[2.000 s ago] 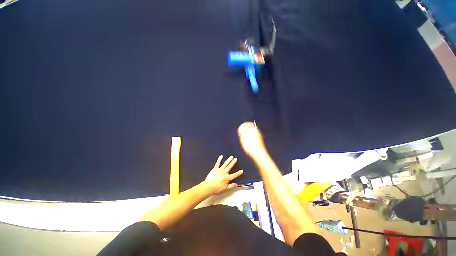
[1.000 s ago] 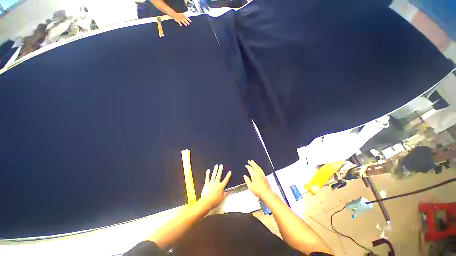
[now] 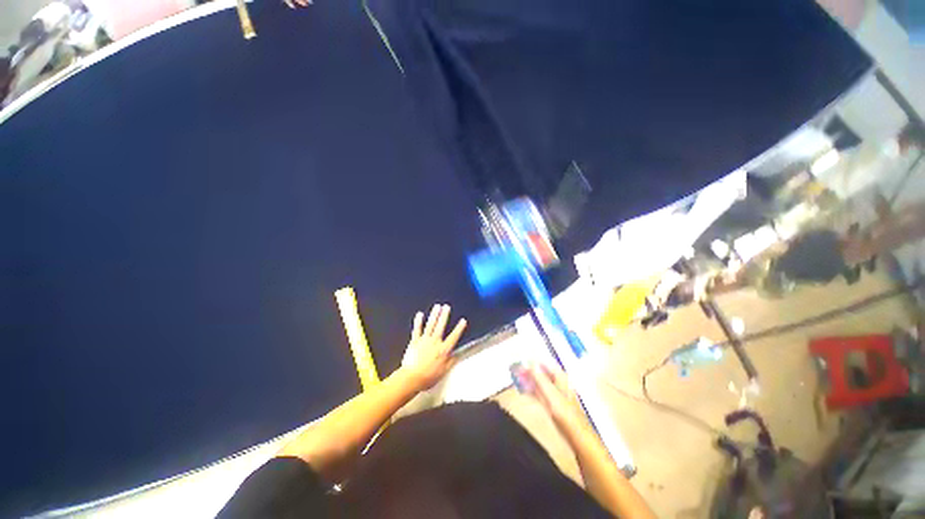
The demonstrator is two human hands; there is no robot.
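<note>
Dark navy fabric covers the table. My left hand lies on its near edge, fingers spread, holding nothing. The blue cutter, blurred by motion, is on the cutting rail close to the near edge. My right hand is just left of the rail's near end, beyond the cloth edge. It is blurred beside a small bluish thing, and I cannot tell whether it grips it. A yellow bar lies on the cloth left of my left hand.
A second yellow bar lies at the far edge, with part of another person's hand beside it. Right of the rail are a yellow object, white material, a thin cable and a red stool on the littered floor.
The blue cutter was out over the cloth, then at the far side, and is now near my edge. My right hand has drawn back off the cloth. My left hand stays on the fabric edge.
</note>
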